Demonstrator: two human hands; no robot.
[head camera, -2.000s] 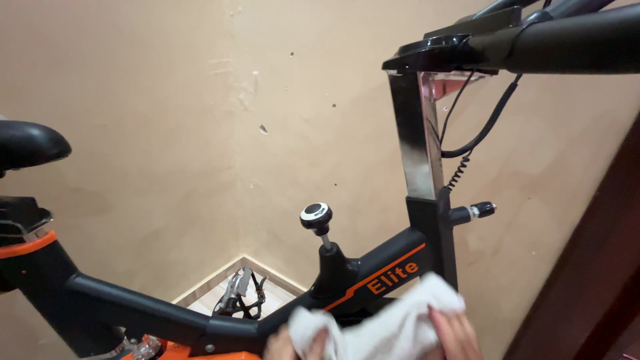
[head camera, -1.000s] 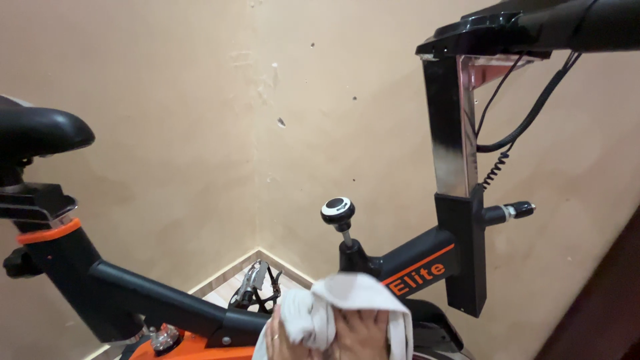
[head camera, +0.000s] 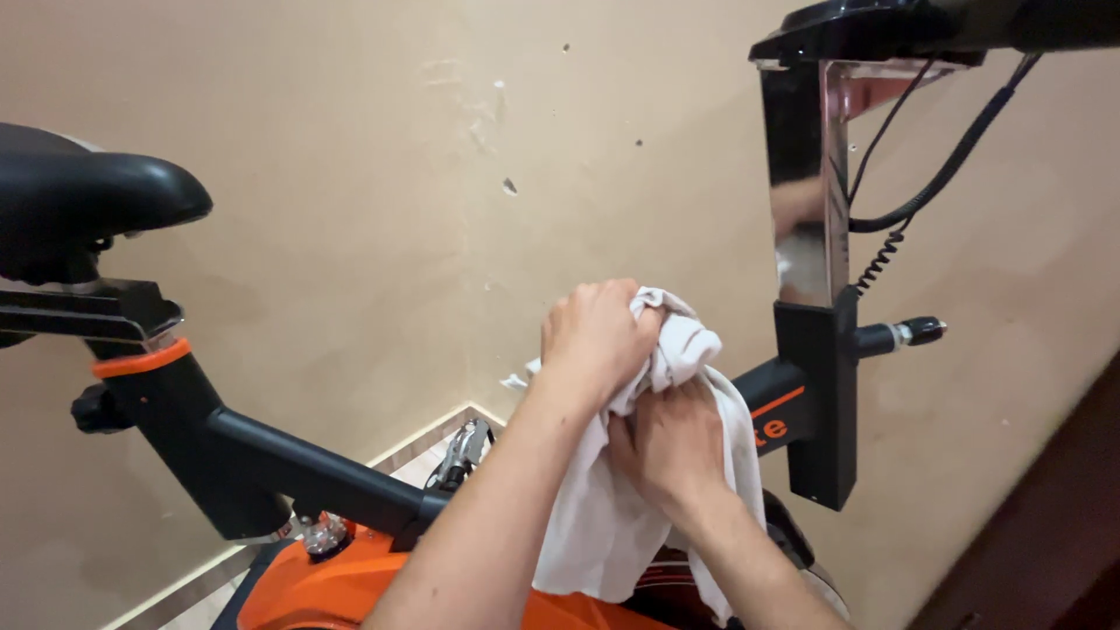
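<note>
A white cloth (head camera: 604, 516) hangs from both hands over the middle of an exercise bike's black frame (head camera: 324, 472). My left hand (head camera: 599, 337) grips its bunched upper part, where the bike's round-topped knob stood in the earlier views; the knob is hidden now. Just below and to the right, my right hand (head camera: 678, 437) is on the cloth too, its fingertips tucked under a fold. Whether that hand is closed on the fabric is hard to see. Part of the orange lettering (head camera: 772, 432) on the frame shows right of the cloth.
The black saddle (head camera: 105, 188) is at the left, the chromed handlebar post (head camera: 801, 192) with cables (head camera: 954, 166) at the right. Below lies the orange cover (head camera: 324, 582). A pedal (head camera: 459, 455) shows near the wall corner. A dark brown surface (head camera: 1032, 516) edges the lower right.
Both hands have risen from the bottom edge with the cloth, which now covers the knob seen bare before. More of both forearms shows.
</note>
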